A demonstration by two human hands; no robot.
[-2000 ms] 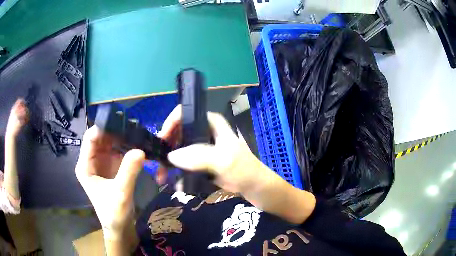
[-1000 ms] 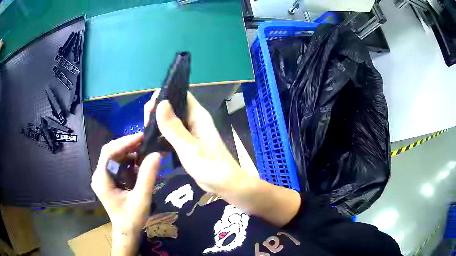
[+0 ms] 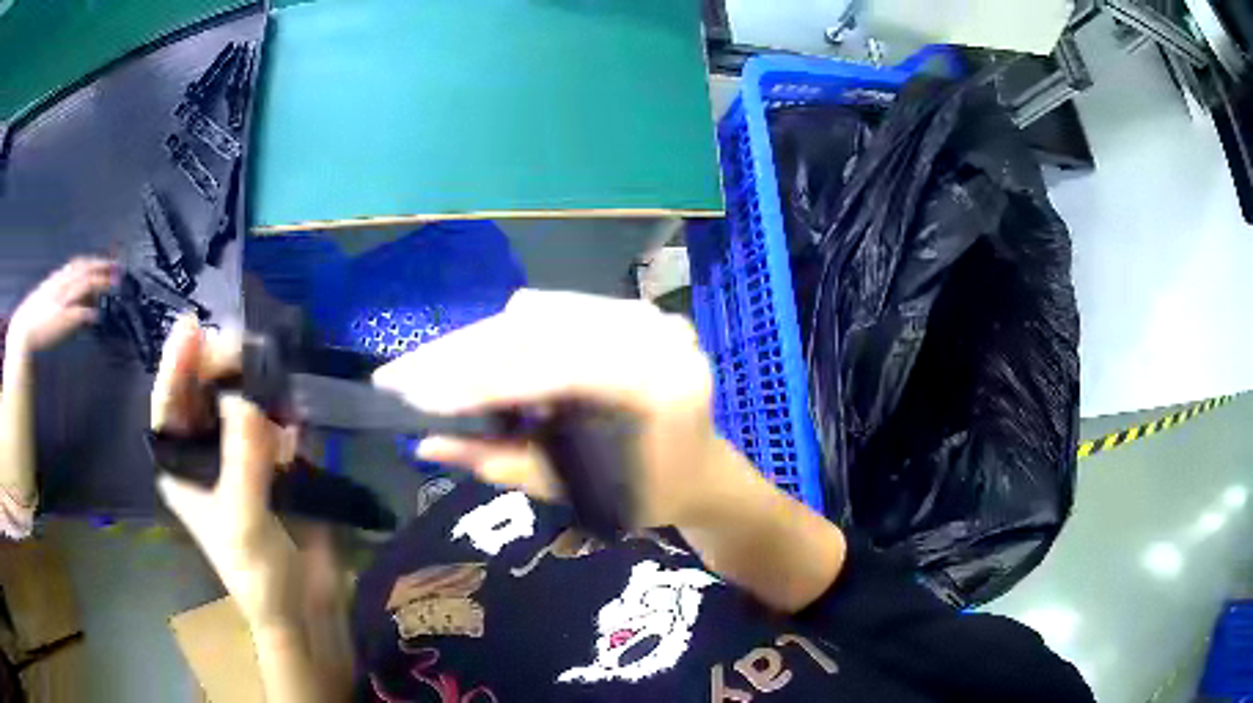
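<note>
My left hand (image 3: 241, 481), blurred, grips a black plastic part (image 3: 337, 497) at the lower left, above my lap. My right hand (image 3: 591, 385), also blurred, grips another black piece (image 3: 598, 474) that hangs below its fingers. A grey-black bar (image 3: 364, 404) spans between the two hands, its left end at my left fingers. Blur and fingers hide whether the pieces are joined. More slim black parts (image 3: 165, 247) lie loose on the black tray (image 3: 83, 179) at the left.
Another person's hand (image 3: 62, 305) reaches onto the tray. A green tabletop (image 3: 481, 110) lies ahead, with a blue stool (image 3: 426, 295) under its edge. A blue crate (image 3: 790, 330) with a black bag (image 3: 948, 316) stands at the right. Cardboard (image 3: 220, 652) lies at the lower left.
My hands have moved apart; my left hand went left with its part, and the right one turned over. The other person's hand has come back onto the tray.
</note>
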